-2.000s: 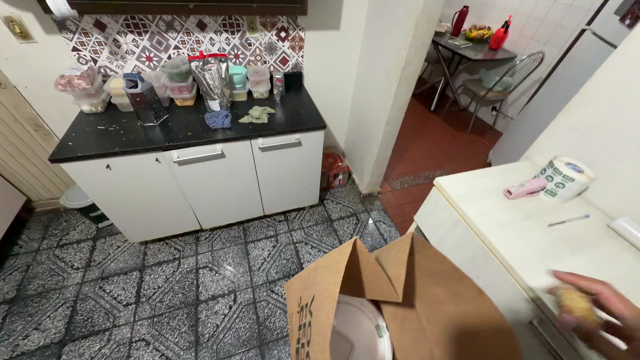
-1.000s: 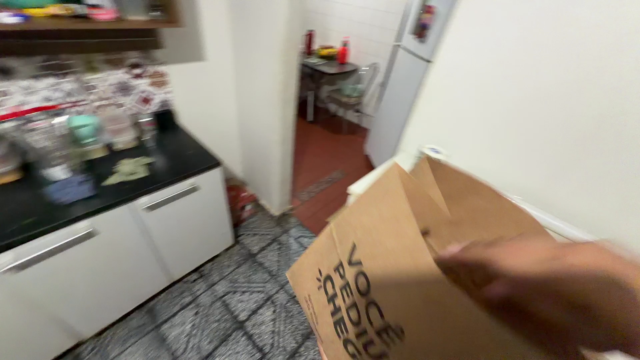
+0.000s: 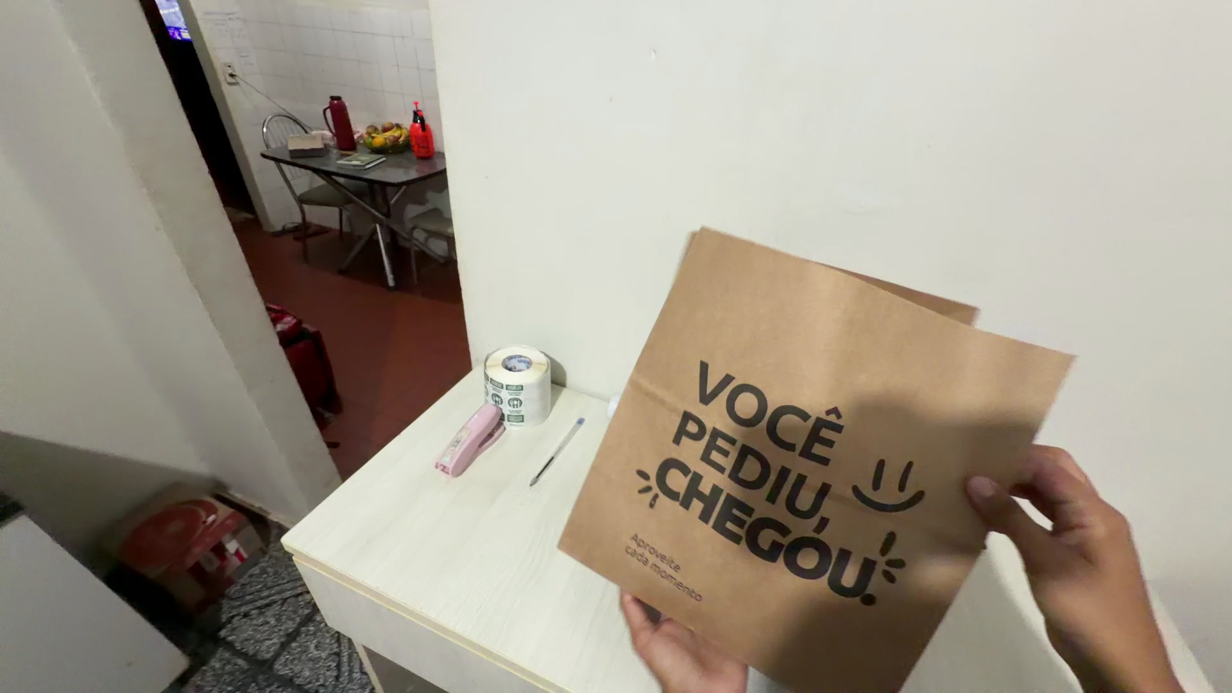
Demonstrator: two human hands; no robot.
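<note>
A brown kraft paper bag (image 3: 770,327) with black printed writing and a smiley is held up, tilted, above a white wooden counter (image 3: 423,568). My right hand (image 3: 1078,539) grips its right edge, thumb on the printed face. Under the bag's lower edge is my left hand (image 3: 679,650), its fingers partly hidden behind the paper. What the bag holds cannot be seen. To the left of the bag lie a pink stapler (image 3: 470,440), a clear ballpoint pen (image 3: 557,451) and a standing roll of stickers (image 3: 518,387).
A white wall (image 3: 818,115) rises behind the counter. Left, past a wall edge, a dark table (image 3: 414,171) bears a red thermos (image 3: 340,123), a fruit bowl (image 3: 386,139) and a red spray bottle (image 3: 421,135). A red bag (image 3: 306,361) rests on the red floor.
The view has swung right to the counter. The bag, earlier seen open from above with a white lid inside, now shows its printed face. My left hand has come into view beneath it.
</note>
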